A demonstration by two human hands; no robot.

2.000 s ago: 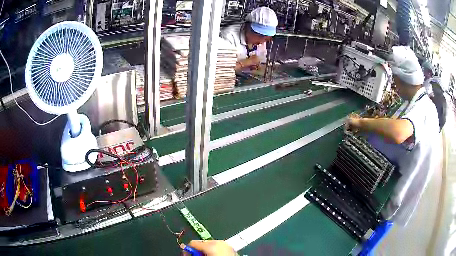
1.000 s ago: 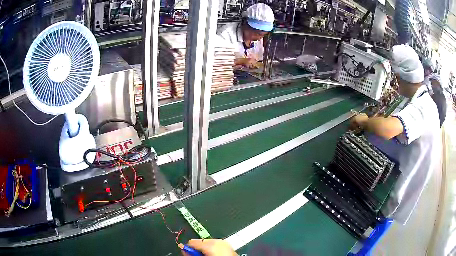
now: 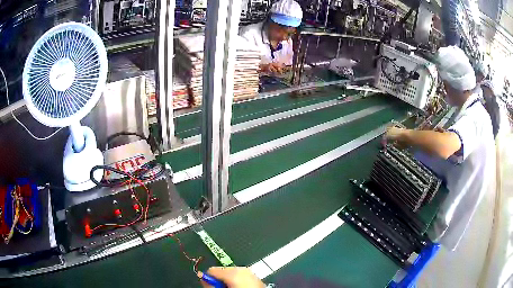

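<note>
One of my hands (image 3: 239,277) shows at the bottom edge, cut off by it, closed around a bright blue test probe (image 3: 212,279) with a thin red wire. Which hand it is looks like the left. The red wire runs up toward a dark metal box (image 3: 121,211) with red terminals. Black strips with pale dots (image 3: 385,225) lie side by side on the green bench at the right, beside a dark ridged stack of bars (image 3: 406,179). My right hand is not in view.
A white fan (image 3: 64,76) stands on the dark box. An upright aluminium post (image 3: 218,112) rises from the bench. A person (image 3: 467,129) works beside the stack; another person (image 3: 275,42) is behind the bench. A blue object (image 3: 419,267) lies at lower right.
The whole view has shifted slightly, with the fan and post now a little farther left. The hand still holds the blue probe. The right-hand person's arm has moved slightly.
</note>
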